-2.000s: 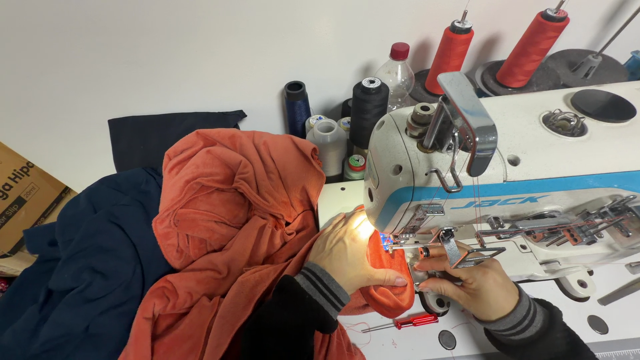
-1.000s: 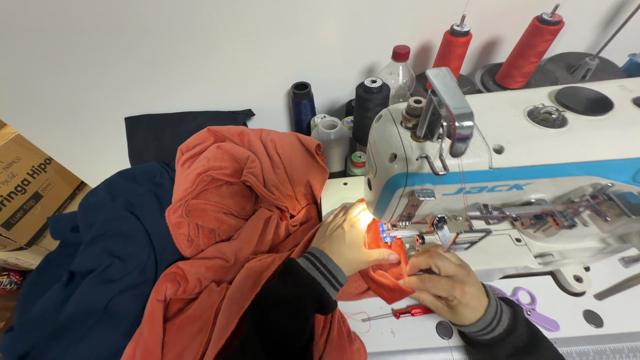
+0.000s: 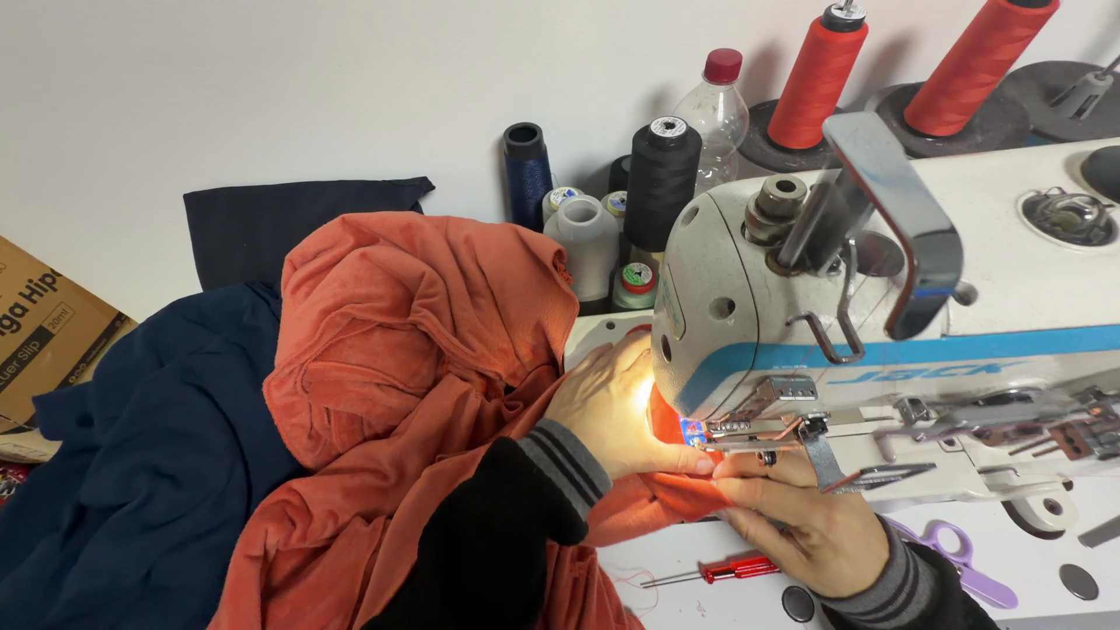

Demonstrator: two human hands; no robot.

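Note:
My left hand (image 3: 617,416) lies on orange fabric (image 3: 420,306) beside the lit needle area of a Jack sewing machine (image 3: 822,350), its thumb pressing the cloth edge. My right hand (image 3: 805,516) pinches the same cloth between thumb and fingers just right of the left thumb, below the presser area. Some of its fingers are hidden behind machine parts. The bulk of the orange cloth is bunched to the left, against my left sleeve. The needle itself cannot be made out.
Dark blue fabric (image 3: 157,472) and a cardboard box (image 3: 52,341) are at the left. Thread cones (image 3: 663,184) and a plastic bottle (image 3: 713,122) stand behind the machine. A red-handled screwdriver (image 3: 739,568) and purple scissors (image 3: 971,564) lie near my right hand.
My right hand has left the metal parts by the needle, where it was two seconds ago, and come down onto the cloth edge. The left hand has stayed on the fabric.

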